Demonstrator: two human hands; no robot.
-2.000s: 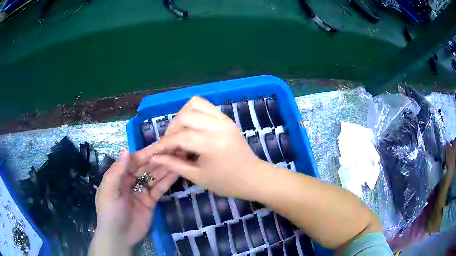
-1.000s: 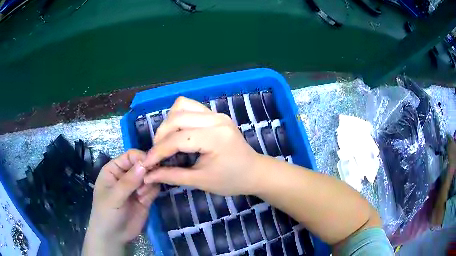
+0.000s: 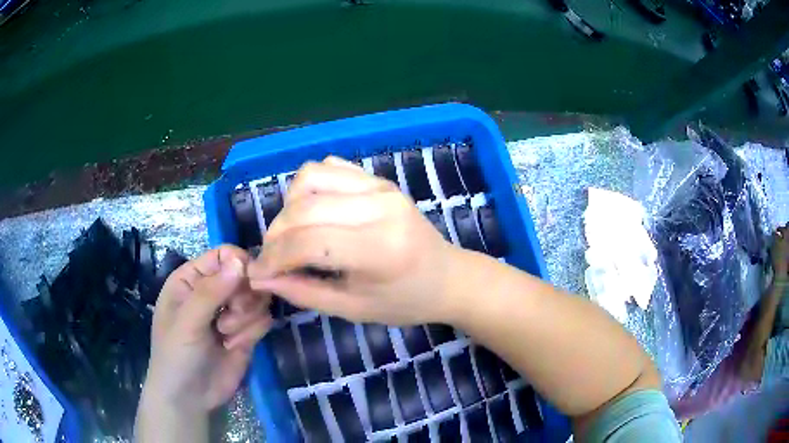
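Observation:
A blue tray holds rows of short black curved pieces with pale strips between them. My left hand is beside the tray's left edge, fingers curled inward; the tiny metal parts seen earlier in its palm are now hidden. My right hand is above the upper left of the tray, and its thumb and fingertips meet my left fingertips. Whether anything is pinched there is too small to tell.
A loose pile of black pieces lies left of the tray. A shallow tray with specks is at the lower left. A white crumpled sheet and clear bags lie right. Behind is a green belt; another person's arm shows far right.
My left fingers have curled in, hiding the tiny parts in the palm, and my fingertips have come together. The tray appears slightly higher in the picture.

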